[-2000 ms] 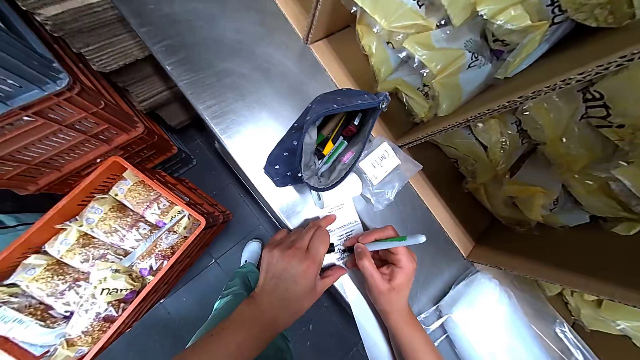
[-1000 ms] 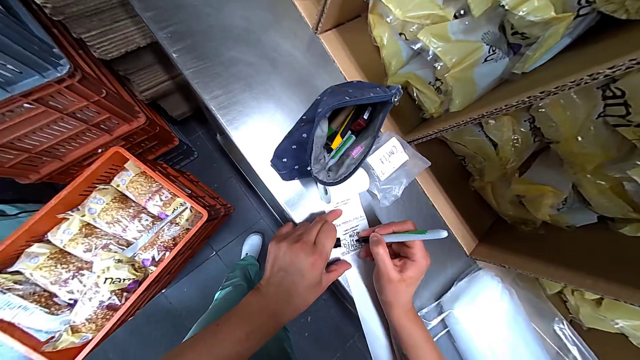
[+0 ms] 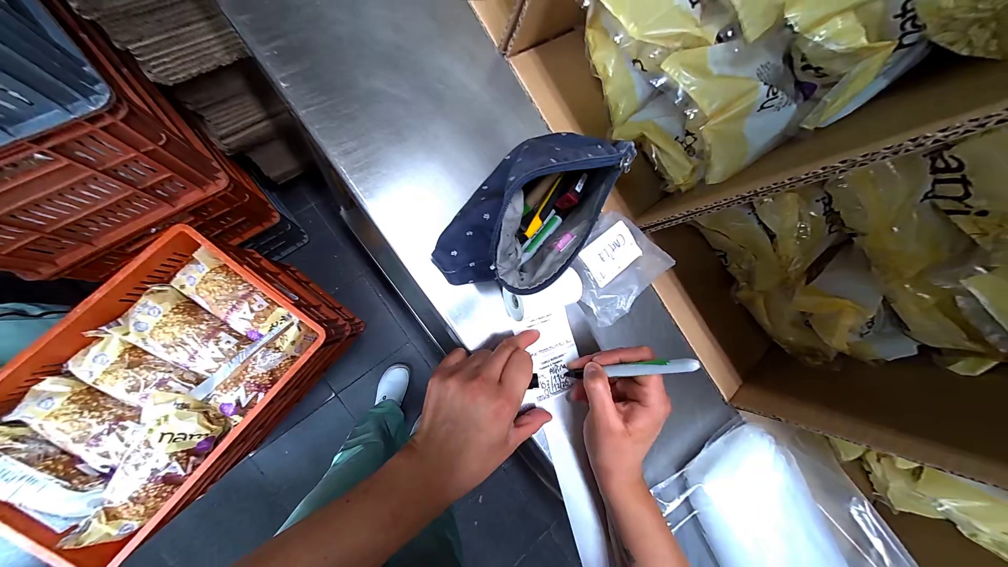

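Observation:
My right hand (image 3: 626, 417) holds a white marker with a green stripe (image 3: 654, 367), its tip at a printed white label (image 3: 551, 346) that bears handwriting. My left hand (image 3: 480, 409) lies beside the label's left edge, fingers spread, with what looks like a black pen cap (image 3: 543, 381) by its fingers. The label is part of a strip whose backing (image 3: 573, 480) hangs toward me from a roll (image 3: 561, 288). Just beyond stands an open navy pencil case (image 3: 488, 213) with pens inside. A clear plastic bag with a handwritten label (image 3: 630, 287) lies to its right.
Cardboard boxes (image 3: 701, 327) of yellow-and-clear packets stand along the right. An orange crate (image 3: 295, 311) of snack packets is at lower left, with stacked crates (image 3: 118, 189) behind it. A clear-wrapped white bundle (image 3: 756, 496) lies at lower right on the steel table (image 3: 394, 87).
Handwriting on the label has grown, and the marker in my right hand has shifted slightly. My left hand stays beside the label.

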